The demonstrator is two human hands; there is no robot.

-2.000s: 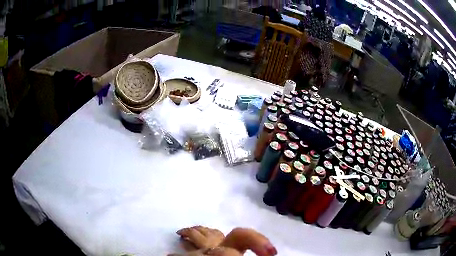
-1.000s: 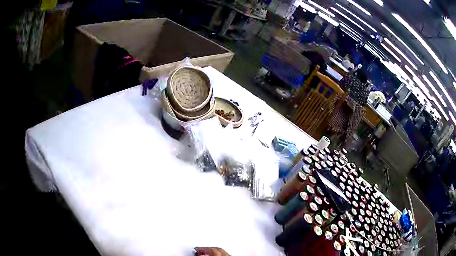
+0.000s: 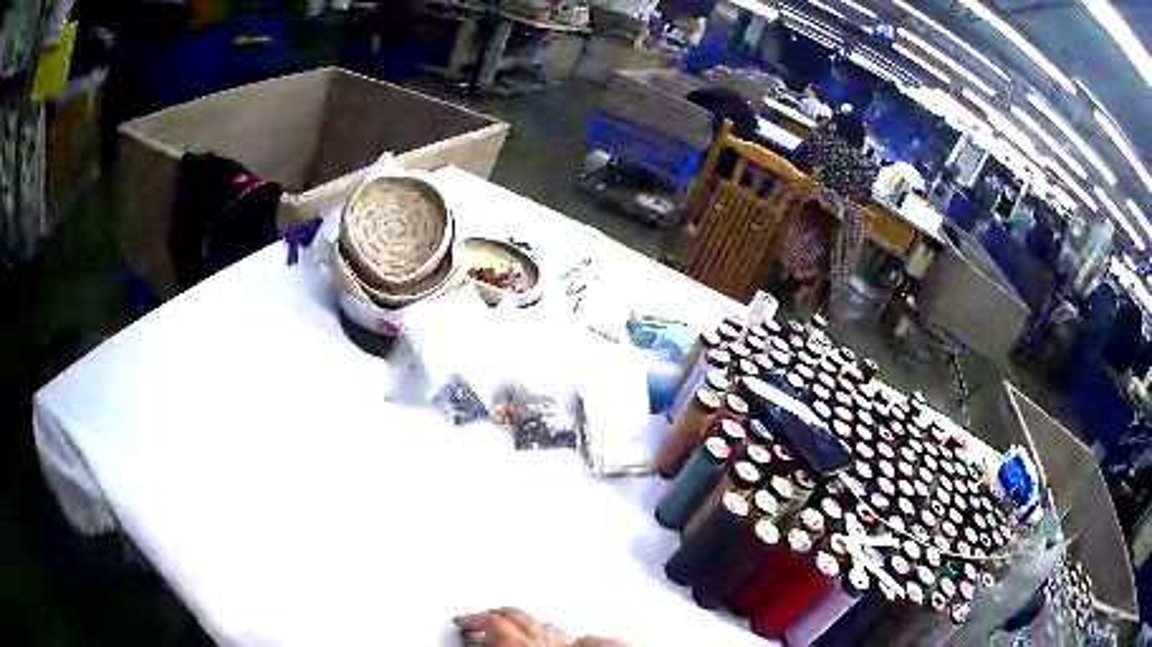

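Part of a hand, seemingly my right hand [image 3: 524,629], shows at the bottom edge, over the white-covered table [image 3: 366,518]. Its fingertips point left; most of it is cut off, so its grip is hidden. My left hand is not seen. Nearest on the table are clear plastic bags with dark contents [image 3: 543,422] and a flat clear packet [image 3: 615,440]. To their right stands a large block of upright thread spools [image 3: 723,537], dark, teal, brown and red, with pale round tops. A long dark case [image 3: 798,427] and crossed white strips [image 3: 872,557] lie on the spools.
Coiled baskets [image 3: 397,231] and a shallow basket [image 3: 502,271] with reddish-brown pieces stand at the back left. A large open bin [image 3: 196,133] adjoins the table's left rear. Behind are a wooden chair [image 3: 737,215] and a person in patterned clothing [image 3: 839,158].
The view has turned and shifted twice. Two seconds ago more of the hands showed, with fingers at the bottom edge; now only a small part of one remains. The table things look unmoved.
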